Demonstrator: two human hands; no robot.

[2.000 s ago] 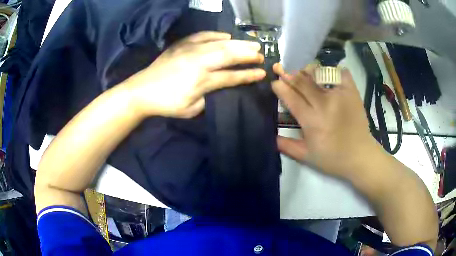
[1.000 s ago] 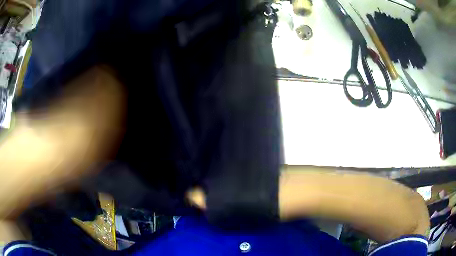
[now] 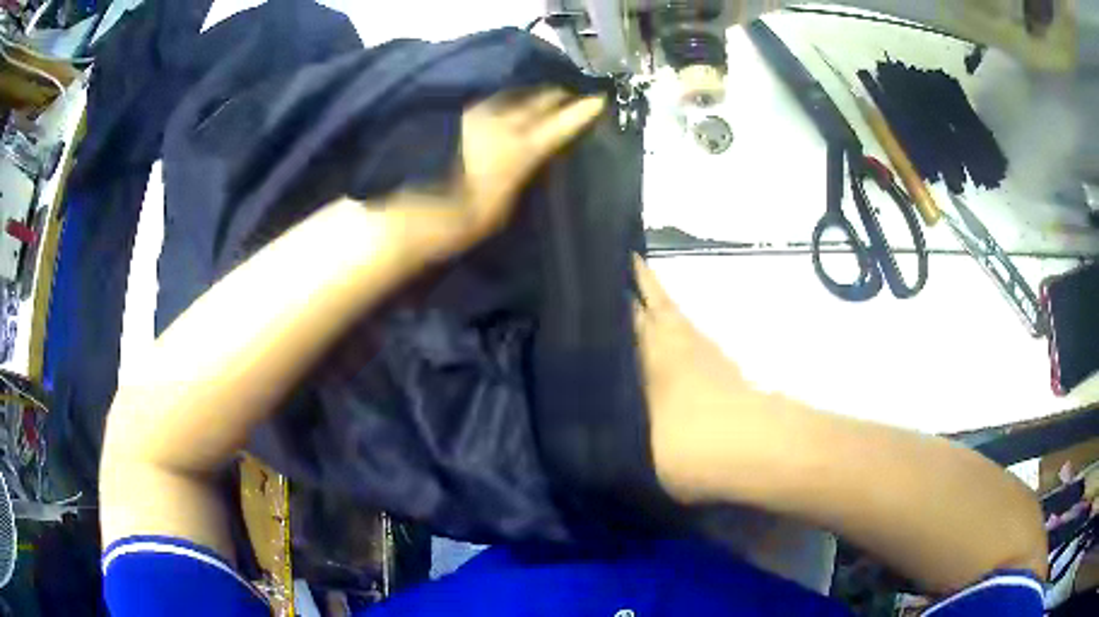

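A dark navy-black garment piece (image 3: 591, 350) covers the left of the table and hangs over the lap. A shinier dark lining (image 3: 464, 374) shows within it. My left hand (image 3: 518, 157) lies on the garment near the needle area, blurred, its fingers pointing at the presser foot (image 3: 627, 103); I cannot tell whether it grips cloth. My right hand (image 3: 663, 319) is at the garment's right edge, its fingers partly hidden under or behind the cloth. The sewing machine head (image 3: 723, 15) is at the top, cut off by the frame edge.
Right of the needle lie a silver disc (image 3: 711, 134), black shears (image 3: 862, 229), a wooden-handled tool (image 3: 898, 151), a pile of black strips (image 3: 946, 121), silver snips (image 3: 994, 265) and a dark red-edged phone (image 3: 1075, 328). More dark cloth (image 3: 103, 253) hangs at the left.
My left hand has moved from the lower left up onto the garment near the needle. The right hand has come up from the lap to the cloth's right edge. The shinier lining now shows.
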